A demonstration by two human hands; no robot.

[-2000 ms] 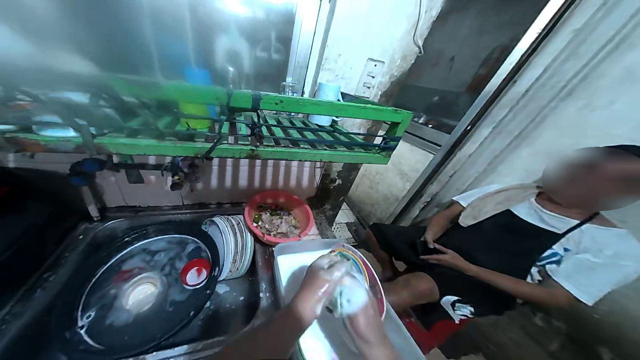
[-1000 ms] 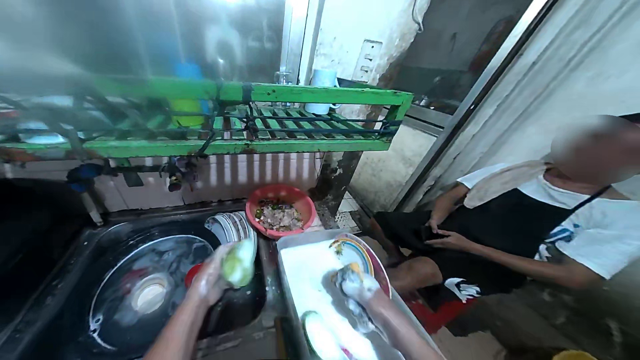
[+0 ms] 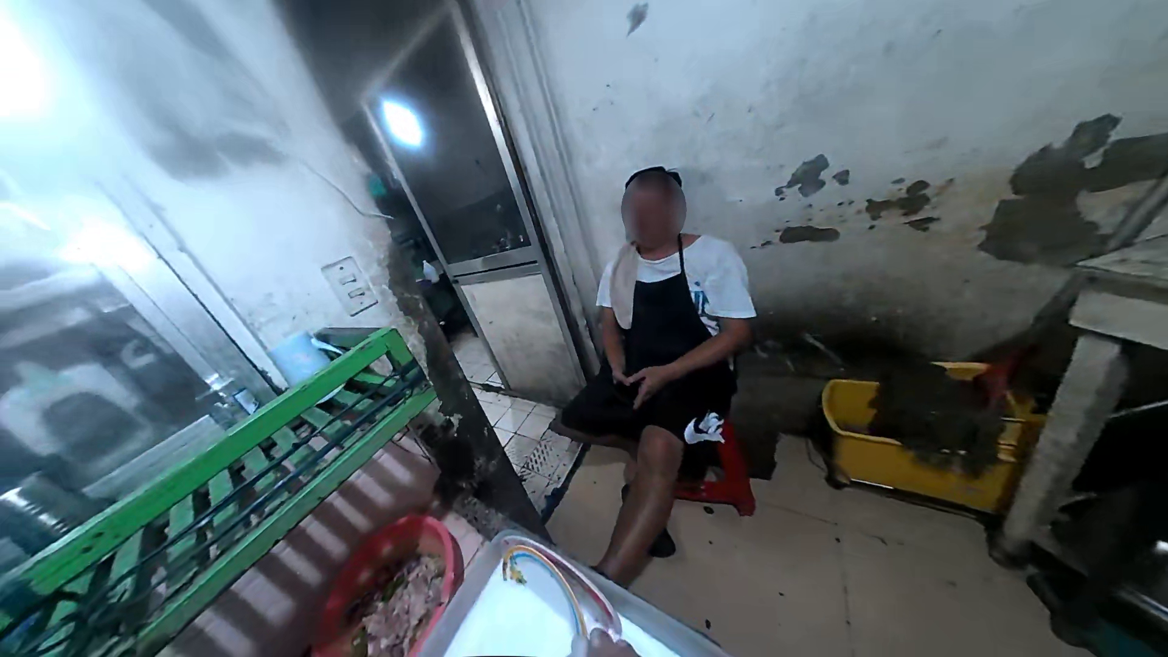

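Observation:
At the bottom edge, part of my right hand (image 3: 607, 644) shows at the rim of a plate with coloured bands (image 3: 568, 584); how its fingers lie on it cannot be told. The plate rests in a white rectangular basin (image 3: 484, 604). My left hand is outside the frame. Left of the basin stands a red plastic bowl (image 3: 452, 557) with food scraps (image 3: 406, 593) in it.
A green slatted rack (image 3: 246, 438) runs along the left. A seated person in a dark apron (image 3: 659, 319) is on a red stool (image 3: 730, 474) beyond the basin. A yellow mop bucket (image 3: 912, 470) stands at the right near a table leg.
The view has swung far to the right and up, so the sink and my left hand are out of frame. Earlier, my left hand held a soapy green thing over the sink. The seated person's hands remain together.

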